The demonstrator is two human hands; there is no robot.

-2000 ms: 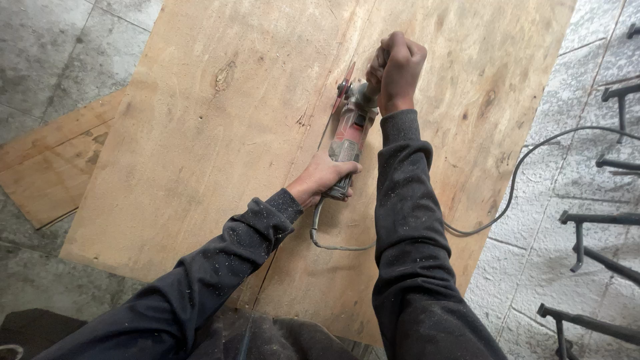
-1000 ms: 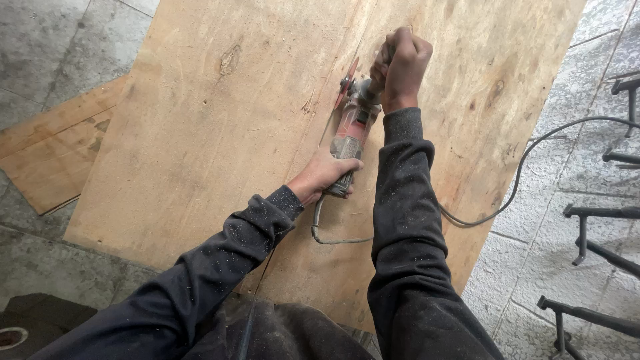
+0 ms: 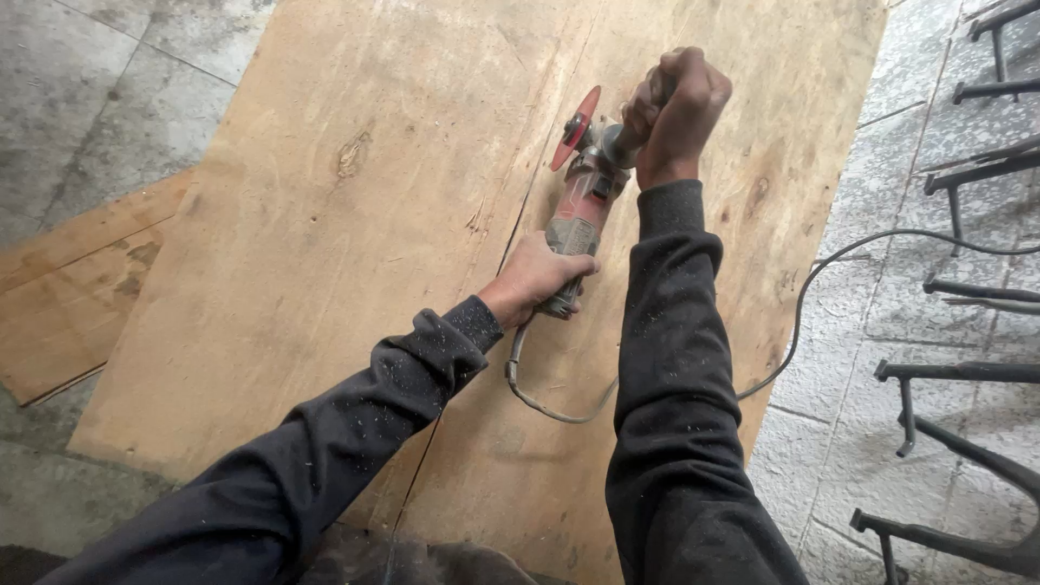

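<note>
My left hand (image 3: 543, 272) is wrapped around the rear body of a red and grey angle grinder (image 3: 581, 203). My right hand (image 3: 678, 114) grips the side handle near the grinder's head. The thin red disc (image 3: 577, 128) stands edge-on at the head's left side, over a plywood sheet (image 3: 341, 268). A dark line runs lengthwise through the sheet, from near the disc down past my left wrist. Whether the disc touches the wood cannot be told. The power cord (image 3: 561, 417) leaves the grinder's rear and passes under my right forearm.
Smaller wooden boards (image 3: 89, 284) lie on the tiled floor (image 3: 175, 65) at the left, partly beneath the sheet. Several black metal frames (image 3: 959, 371) stand along the right side. The cord (image 3: 800, 309) crosses the sheet's right edge towards them.
The disc, earlier low along the dark line in the plywood, now shows more fully and sits to the right of that line. Both hands have kept their hold on the grinder.
</note>
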